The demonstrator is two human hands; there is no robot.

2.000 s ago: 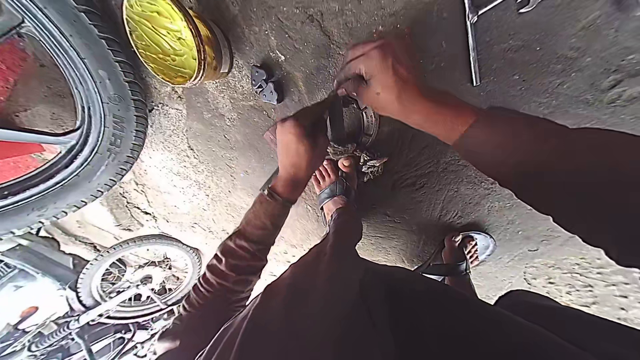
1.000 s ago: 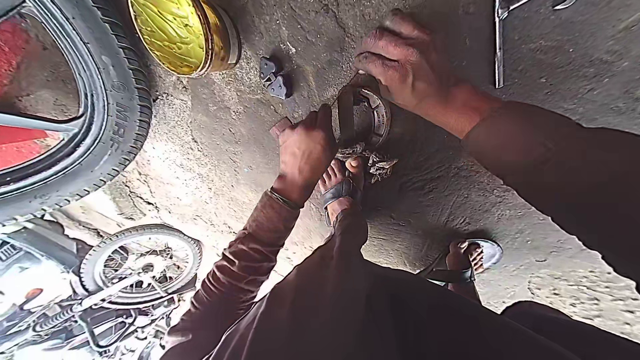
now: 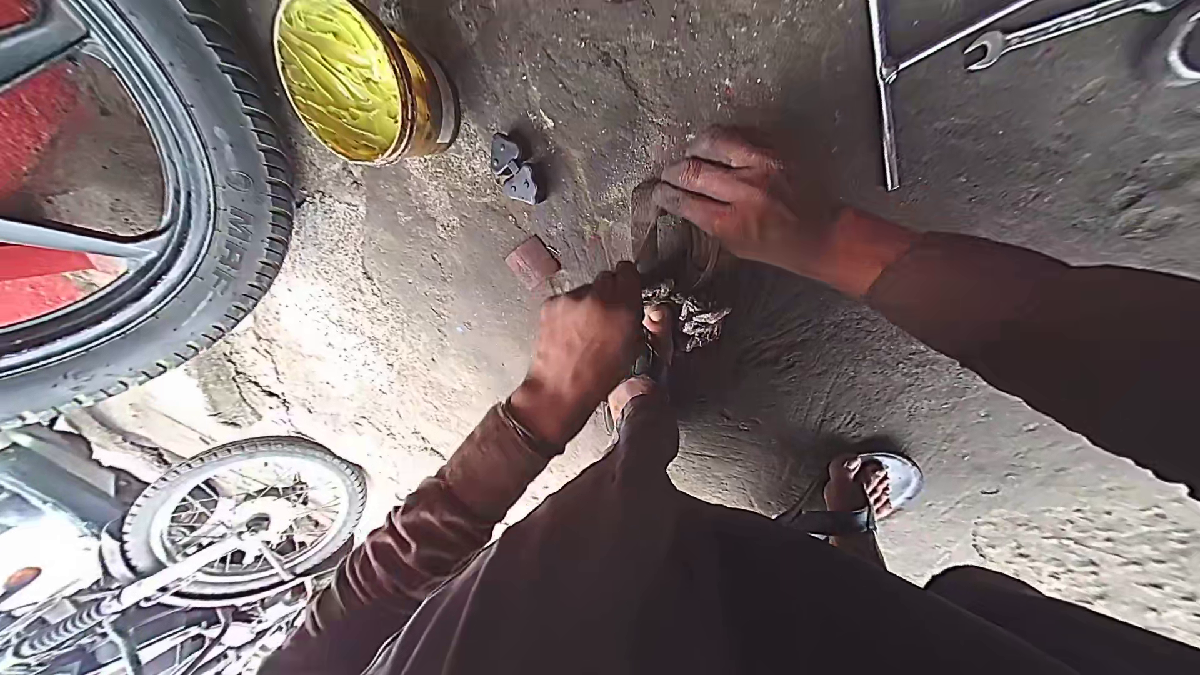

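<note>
My left hand (image 3: pixel 595 323) is closed around the lower end of a dark curved strip-like part (image 3: pixel 645 220), above my front foot. At its upper end are the fingertips of my right hand (image 3: pixel 750 202), whose thumb is hidden, so its grip is unclear. Just behind the strip, a round dark metal part (image 3: pixel 698 258) is partly covered and blurred. Frayed rag or fibre (image 3: pixel 703 323) lies beside my toes, below the round part. To the left of my left hand, a small pinkish flat piece (image 3: pixel 532 262) lies on the ground.
A tub of yellow grease (image 3: pixel 352 80) and small dark rubber-like pieces (image 3: pixel 516 169) are at upper left. A motorcycle wheel (image 3: pixel 230 206) stands far left, above a motorcycle (image 3: pixel 248 525). A metal T-bar tool (image 3: pixel 884 103) and an open-end wrench (image 3: pixel 1050 36) lie upper right.
My right hand was on the part, came away with spread fingers, and is now back at the strip's upper end. My left hand has shifted slightly toward my foot.
</note>
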